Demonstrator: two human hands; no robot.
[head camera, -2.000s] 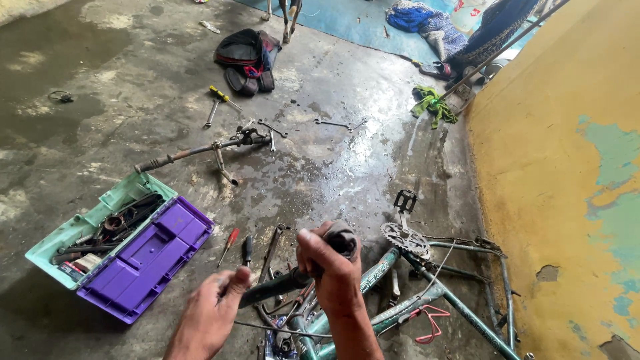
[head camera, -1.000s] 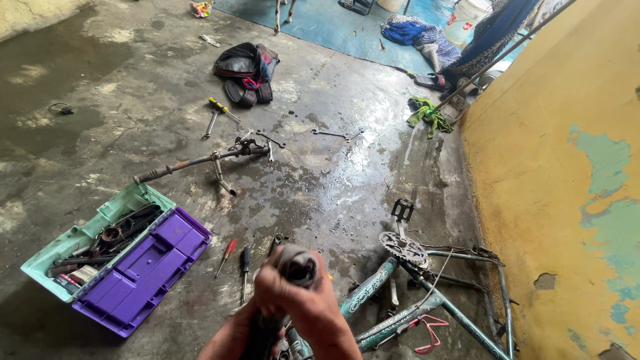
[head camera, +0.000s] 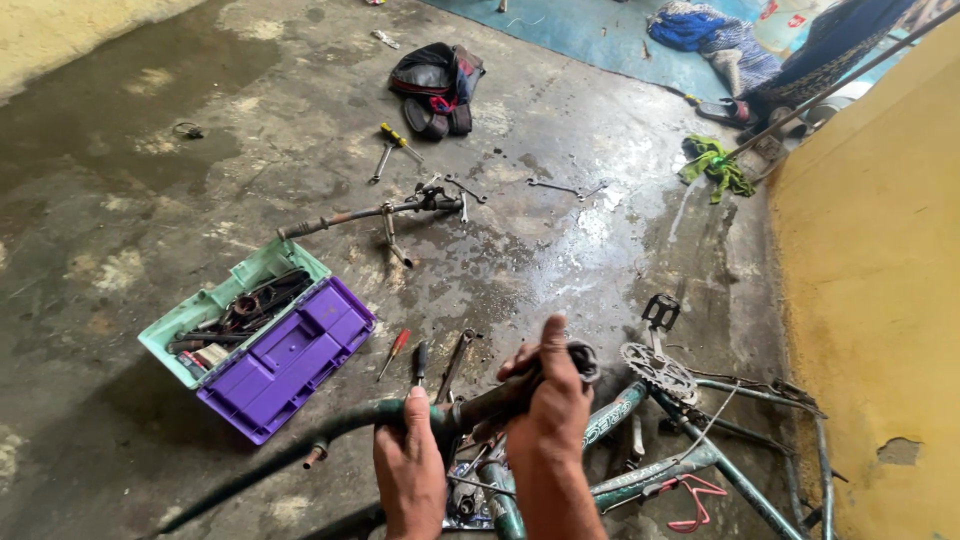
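My left hand grips the crown of a dark green bicycle fork, whose curved blades reach toward the lower left. My right hand is closed around the fork's steerer end with a dark cloth bunched at its tip. Below and right of my hands lies a green bicycle frame with a chainring, a pedal and a pink bottle cage. A red-handled screwdriver, a black-handled screwdriver and a wrench lie on the floor left of my right hand.
An open toolbox with a purple lid holds tools at the left. Beyond it lie a bicycle handlebar, several wrenches, a yellow-handled screwdriver and a black bag. A green cloth lies near the yellow wall at right.
The fork, earlier pointed toward the camera between both hands, now lies crosswise with its blades showing at the left. My hands have moved apart, the left one onto the crown.
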